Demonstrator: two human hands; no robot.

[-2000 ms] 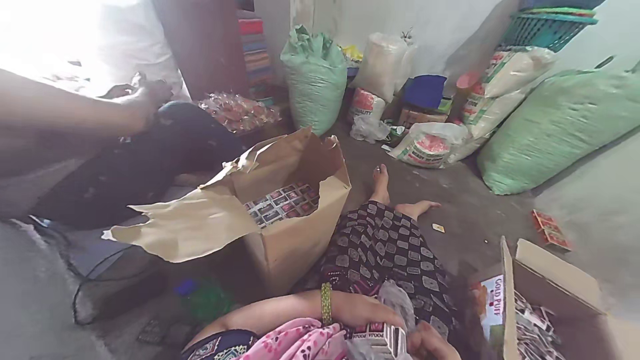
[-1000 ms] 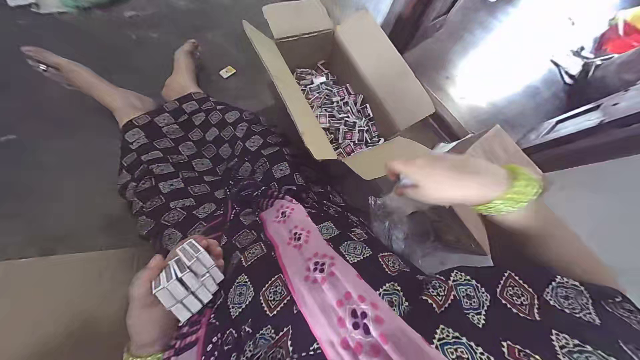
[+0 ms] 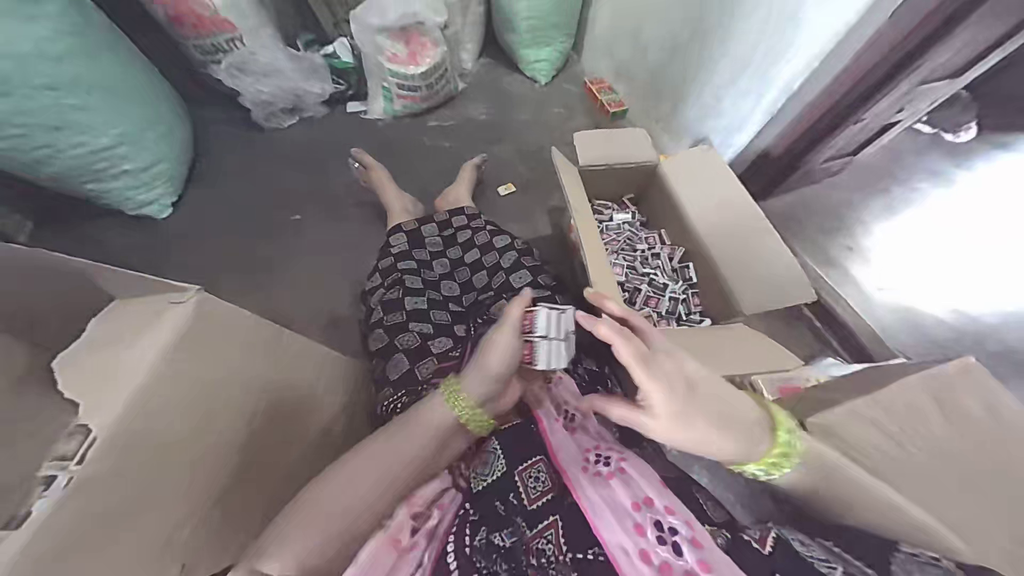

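Note:
In the middle of the head view a stack of small matchboxes (image 3: 549, 338) is held over my lap, gripped by my left hand (image 3: 500, 352) from its left side. My right hand (image 3: 668, 380) is just to the right, fingers spread, its index fingertip at or very near the stack's edge; I cannot tell if it touches. Beyond it stands an open cardboard box (image 3: 744, 240) with many loose matchboxes (image 3: 652, 268) heaped inside. On the left is a larger torn cardboard box (image 3: 240, 432), with some small boxes partly visible within.
My outstretched legs and bare feet (image 3: 384, 188) lie between the boxes. A small yellowish matchbox (image 3: 506, 189) is on the floor. Green sacks (image 3: 80, 112), a printed white sack (image 3: 412, 68) and a red packet (image 3: 606, 98) lie beyond. Another cardboard carton (image 3: 928, 440) stands at right.
My right hand has come from beside the open box's flap to the stack. The left hand still holds the matchboxes, now nearer the middle of my lap. The view has swung left.

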